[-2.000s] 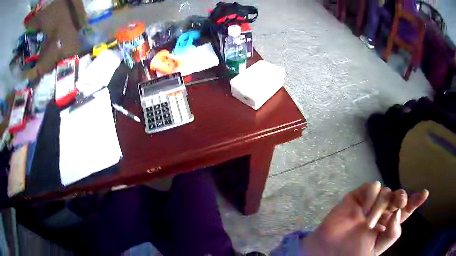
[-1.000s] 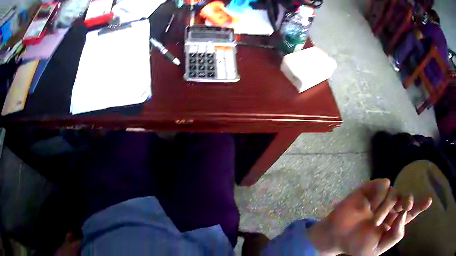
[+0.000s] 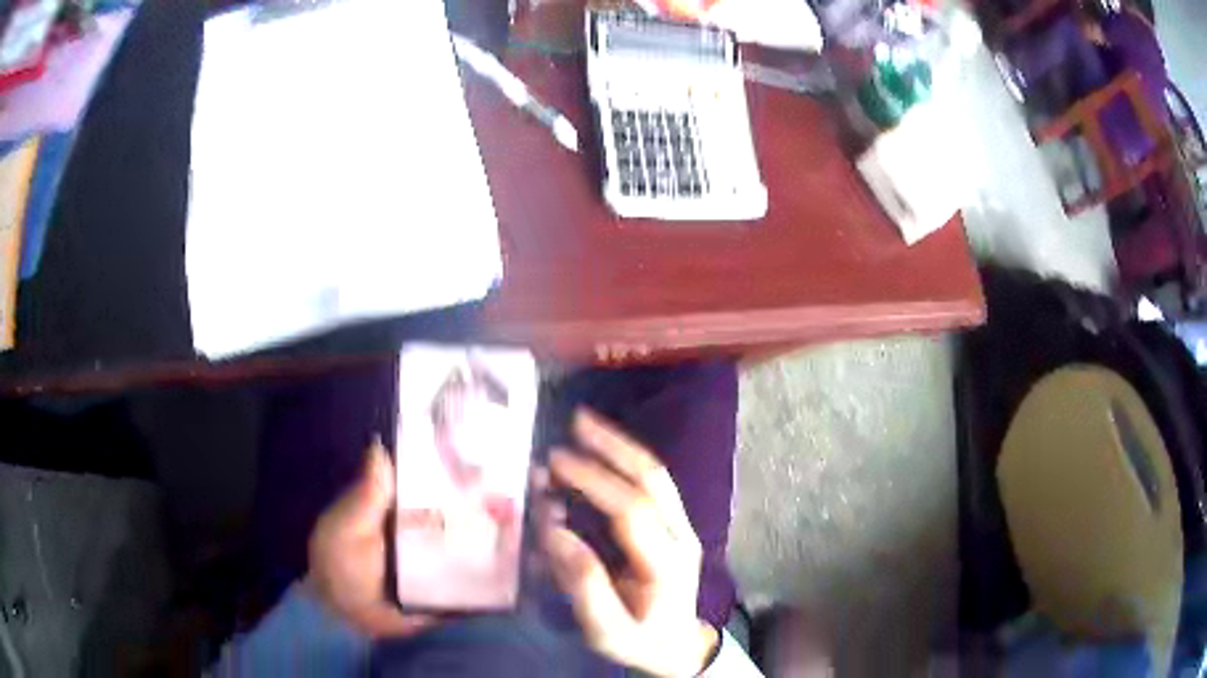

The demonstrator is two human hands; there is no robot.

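A smartphone point(image 3: 463, 480) with a lit pinkish-white screen is upright above my lap, below the desk's front edge. My left hand point(image 3: 355, 546) holds it from its left side and lower edge. My right hand point(image 3: 625, 543) is blurred at the phone's right side, fingers bent and apart; whether a fingertip touches the phone or something thin is between the fingers cannot be told. On the desk lie white record sheets point(image 3: 331, 179), looking blank in glare, a white pen point(image 3: 516, 90) and a calculator point(image 3: 672, 126) to their right.
The red-brown desk point(image 3: 582, 272) spans the view above my lap. A white box point(image 3: 913, 172) and a green-clear bottle point(image 3: 897, 82) stand at its right corner. A tan envelope point(image 3: 11, 232) lies at the left edge. A chair with a tan panel point(image 3: 1085, 497) is at right.
The view has shifted down and left, so the desk things appear larger. The phone has come into view in my left hand. My right hand has moved left, from beside the chair to beside the phone.
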